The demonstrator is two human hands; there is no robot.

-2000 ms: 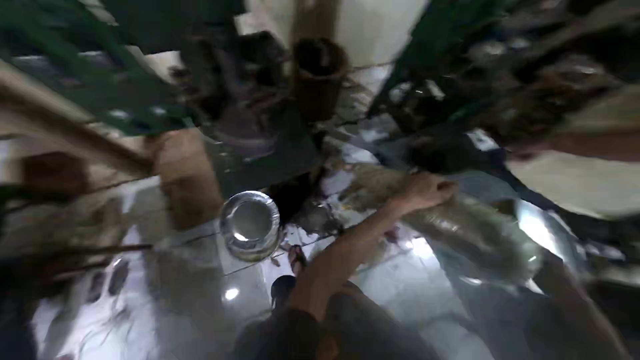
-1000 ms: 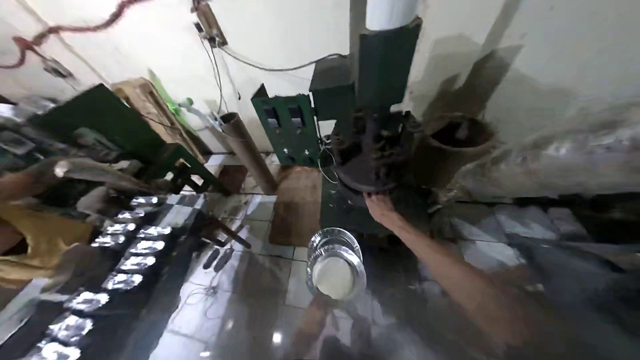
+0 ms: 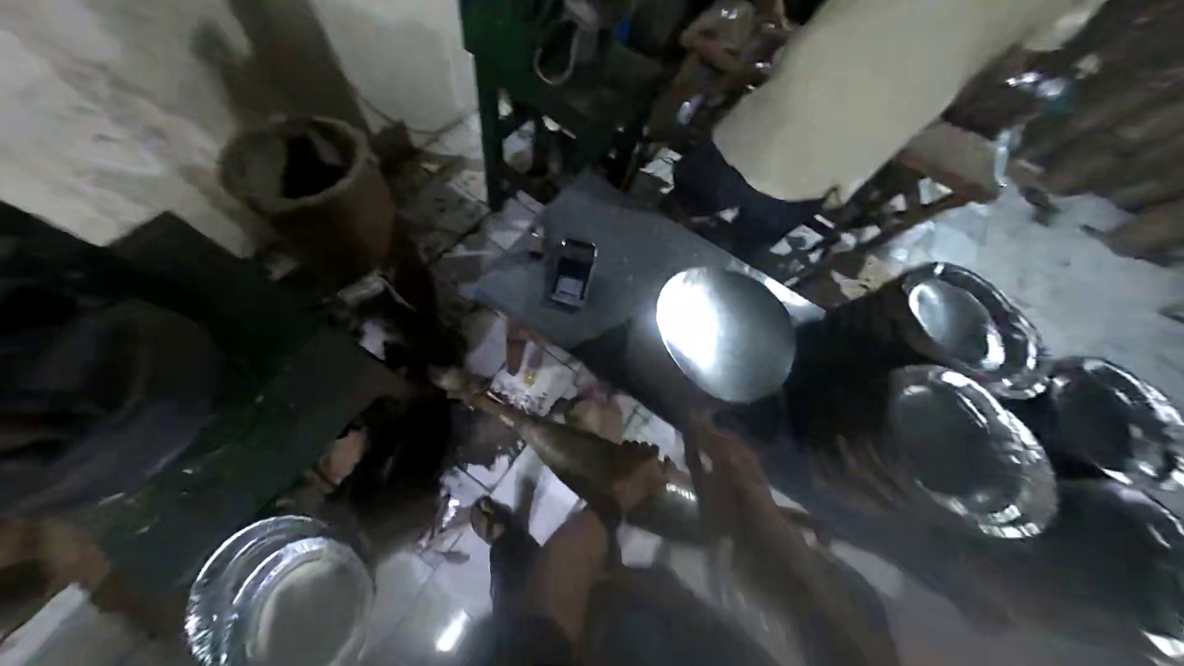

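Note:
A blurred shape that looks like my right hand is just below a round, shiny metal disc on a dark sheet-covered surface; its grip is unclear. At the lower left edge, a blurred brown shape may be my left hand, beside the dark green machine; its fingers cannot be made out. Stacked shiny round metal trays are at the lower left. Several more shiny trays with raised rims lie on the right. My legs show at the bottom middle.
A brown cylindrical container stands near the wall. A small dark box-like item lies on the sheet-covered surface. Another person in pale clothing is at the top right, beside a green metal frame. Scraps litter the tiled floor.
The view has swung strongly to the right since one second ago. My right hand was at the green press then; it now appears beside the metal disc.

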